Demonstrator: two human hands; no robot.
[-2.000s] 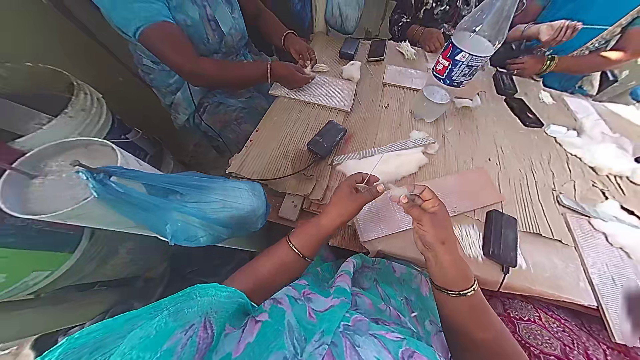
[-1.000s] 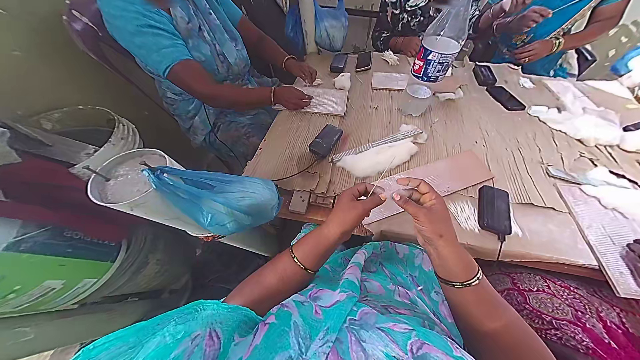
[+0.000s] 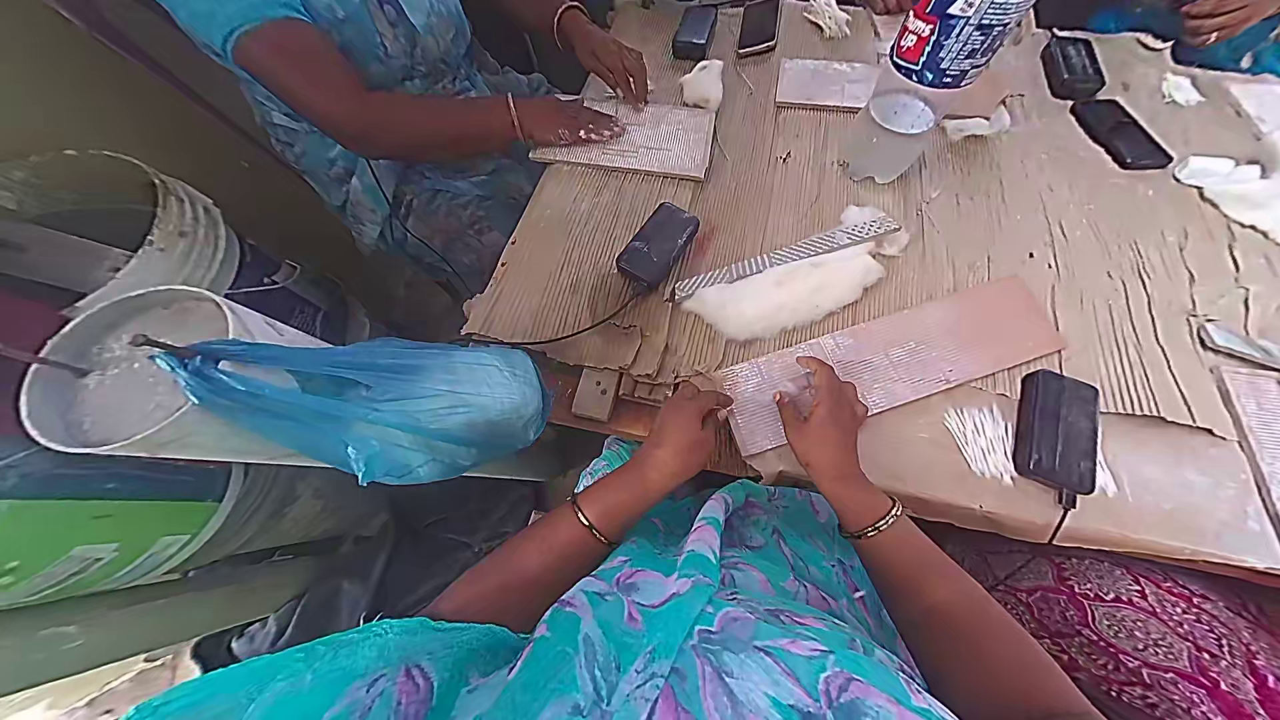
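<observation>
My left hand (image 3: 688,432) is at the near left end of a ridged pinkish board (image 3: 950,325), its thumb and fingers close together; a small pale bit seems to be at the fingertips. My right hand (image 3: 825,425) rests on the board's ridged part, with thumb and index finger apart around a thin whitish wisp that is hard to make out. Behind the board lies a pad of white cotton (image 3: 785,300) with a patterned strip (image 3: 790,258) along it. A bundle of thin white cotton wicks (image 3: 980,442) lies right of the board, beside a black box with a cable (image 3: 1056,432).
Another black box (image 3: 658,245) with a cable lies back left. A co-worker's hands (image 3: 590,110) press on a ridged board (image 3: 665,140). A plastic bottle (image 3: 955,45), a cut plastic cup (image 3: 890,135) and phones stand or lie farther back. Left are buckets (image 3: 120,440) and a blue plastic bag (image 3: 400,400).
My hands were together, raised above the board with a thin white strand between them; now they are lower and apart, the right one on the board. The view has moved closer to the table.
</observation>
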